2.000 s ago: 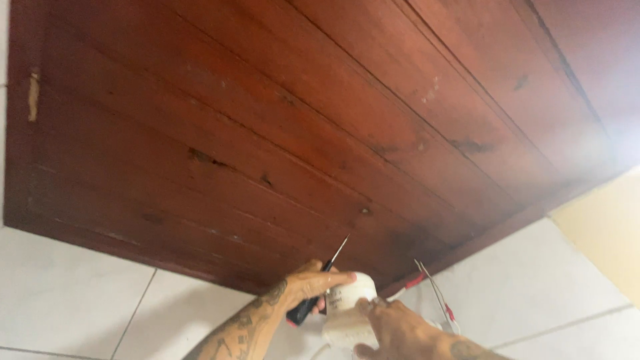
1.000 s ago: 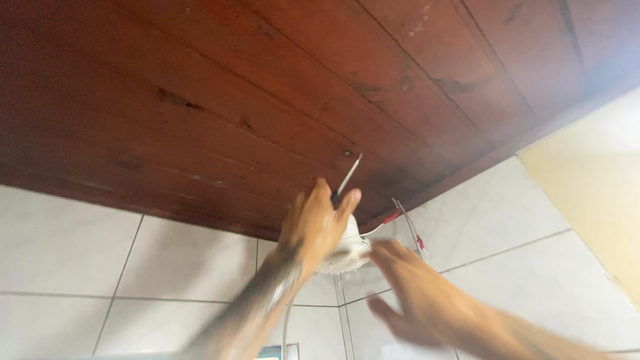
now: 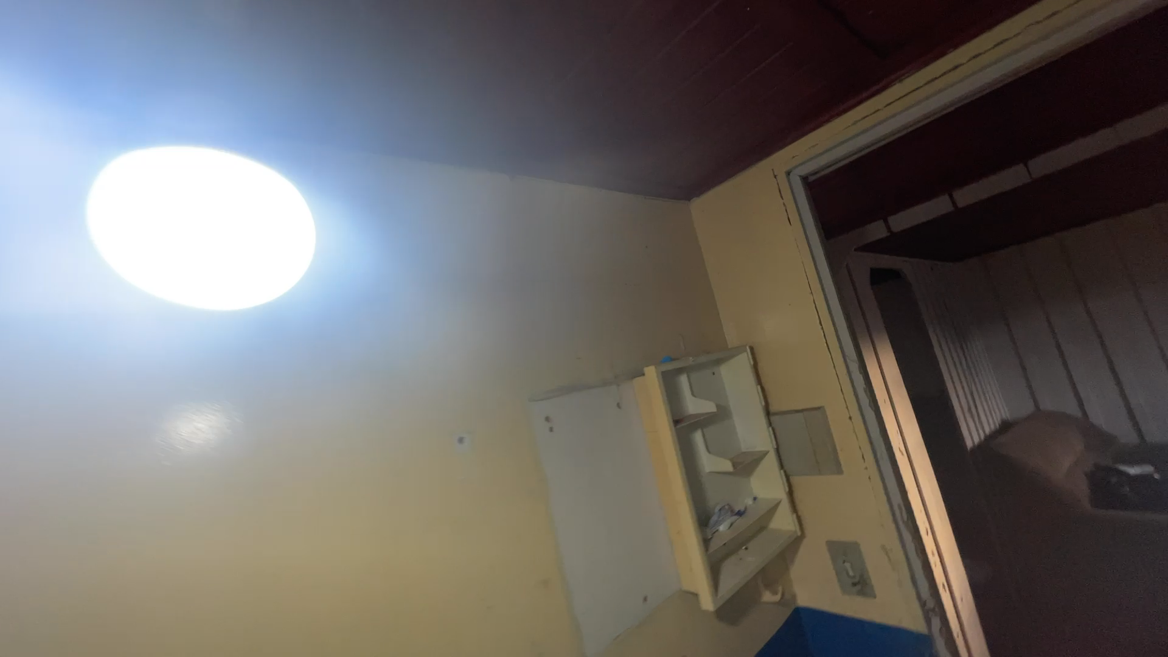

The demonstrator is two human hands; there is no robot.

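Neither my left hand nor my right hand shows in the head view, so what they hold or touch is hidden. At the upper left glows a round, very bright lamp (image 3: 201, 228), close below the dark wooden ceiling (image 3: 566, 82). The screwdriver and the white fixture seen earlier are out of view.
A small cream wall cabinet (image 3: 689, 493) with open shelves hangs on the yellow wall (image 3: 365, 547), beside a pale panel (image 3: 607, 511). A light switch (image 3: 850, 568) is right of it, near a doorway frame (image 3: 844, 347). A blue object (image 3: 835, 631) stands at the bottom.
The view has swung far, from the ceiling corner to the lamp, cabinet and doorway. Both hands, the screwdriver, the white fixture and the wires have left the picture.
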